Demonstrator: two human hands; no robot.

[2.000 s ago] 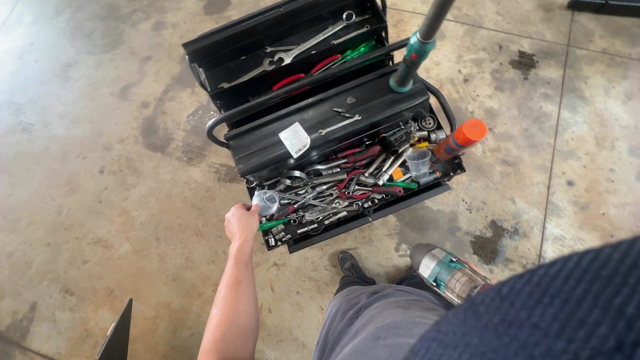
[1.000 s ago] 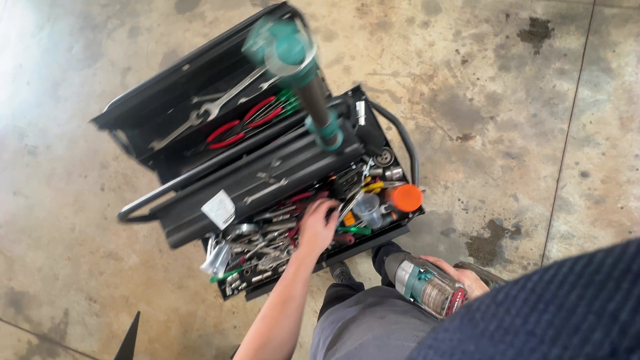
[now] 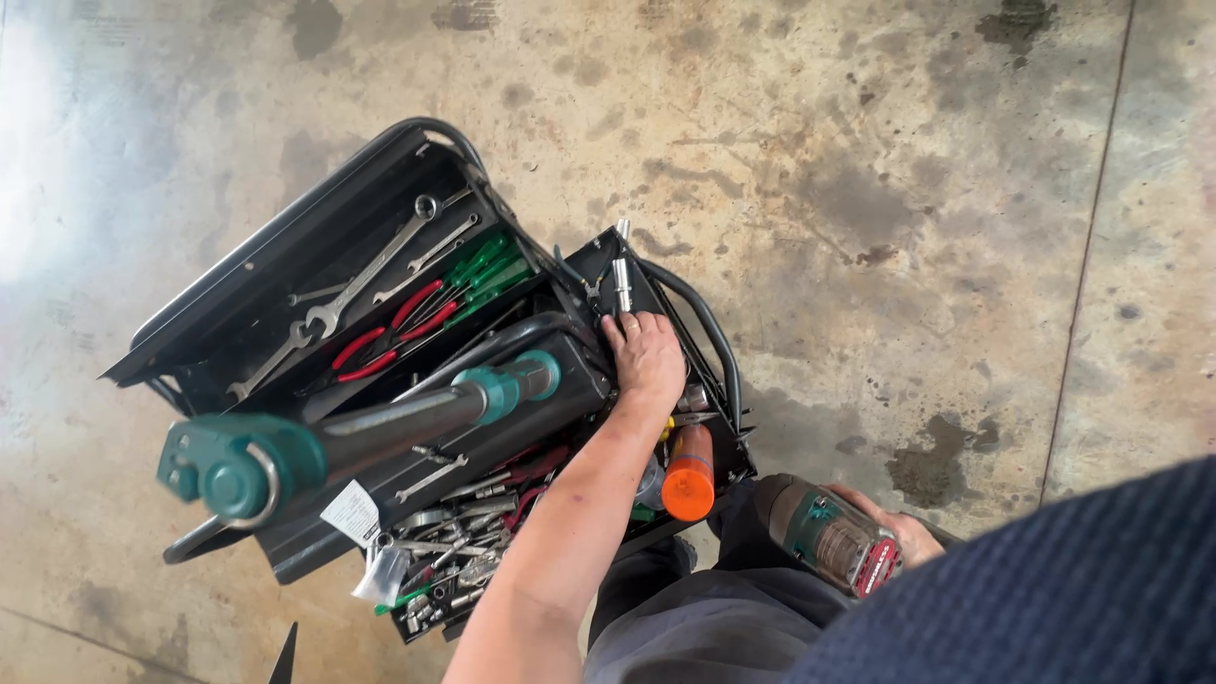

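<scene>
My left hand (image 3: 648, 356) is over the right end of a black metal cantilever toolbox (image 3: 313, 233), fingers bent down beside a chrome socket tool (image 3: 622, 283) and small pliers (image 3: 592, 288); whether it grips anything is hidden. My right hand (image 3: 907, 540) is wrapped around the far side of a teal and grey power unit (image 3: 836, 537) with a clear canister, perhaps a cordless vacuum. Combination wrenches (image 3: 375, 271), red-handled pliers (image 3: 394, 328) and green-handled screwdrivers (image 3: 486, 271) lie in the upper tray. Mixed sockets and wrenches (image 3: 465, 541) fill the near tray, partly behind my left forearm.
A grey pole with teal fittings (image 3: 408, 418) extends across the toolbox. An orange-capped container (image 3: 689, 480) and a clear cup (image 3: 650, 483) stand at the tray's right. A white label (image 3: 351, 513) and a clear plastic bag (image 3: 382, 573) are at the left. Stained concrete floor (image 3: 855, 190) surrounds the box.
My left hand has moved from the near tray's left end, across its middle, to the toolbox's right end. The teal-fitted pole has swung left over the box. My right hand has come into view.
</scene>
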